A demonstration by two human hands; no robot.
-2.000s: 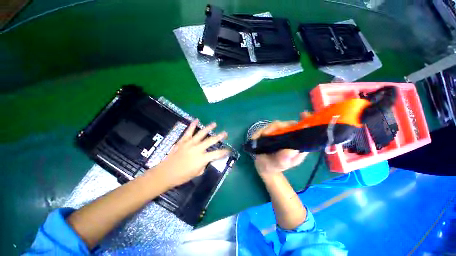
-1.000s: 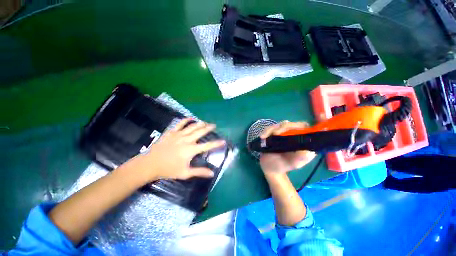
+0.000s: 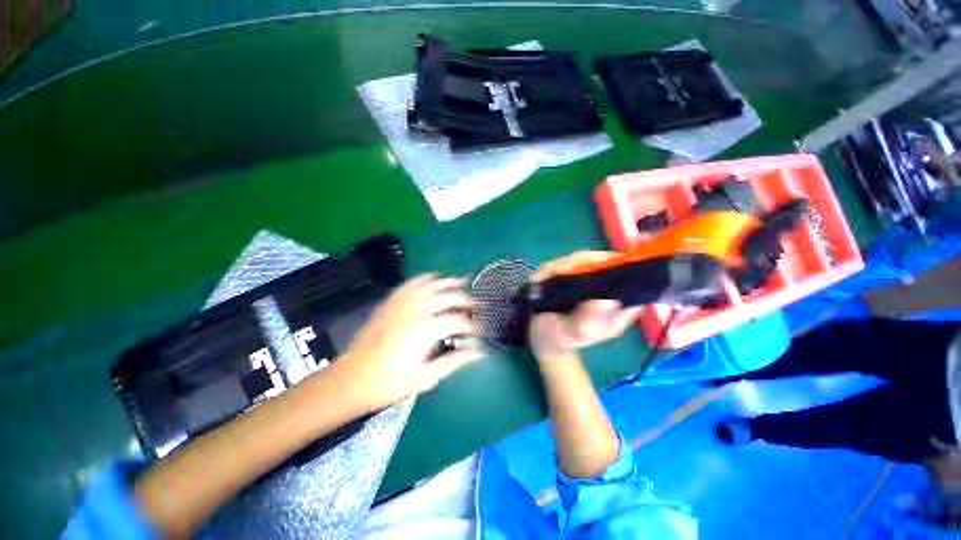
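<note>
A black plastic housing (image 3: 211, 369) with a silver central strip lies on bubble wrap (image 3: 337, 490) at the left of the green bench. My left hand (image 3: 416, 338) is blurred, fingers spread, over the housing's right end and beside the round mesh-faced screw dish (image 3: 504, 301). Whether it holds anything tiny cannot be seen. My right hand (image 3: 585, 316) is closed around the electric screwdriver (image 3: 674, 258), orange and black. Its front end is at the dish's right side; the bit is not visible.
A salmon-red parts bin (image 3: 674, 335) with black parts is at the right, partly under the screwdriver. Two more black housings (image 3: 559, 95) (image 3: 690, 90) lie on wrap at the back. A person's dark-clothed legs (image 3: 854, 390) show at the right, over the blue floor.
The near housing has turned, its right end now pointing up and right. My left hand has moved off its middle towards the dish. The view has shifted, and more of the person at right shows.
</note>
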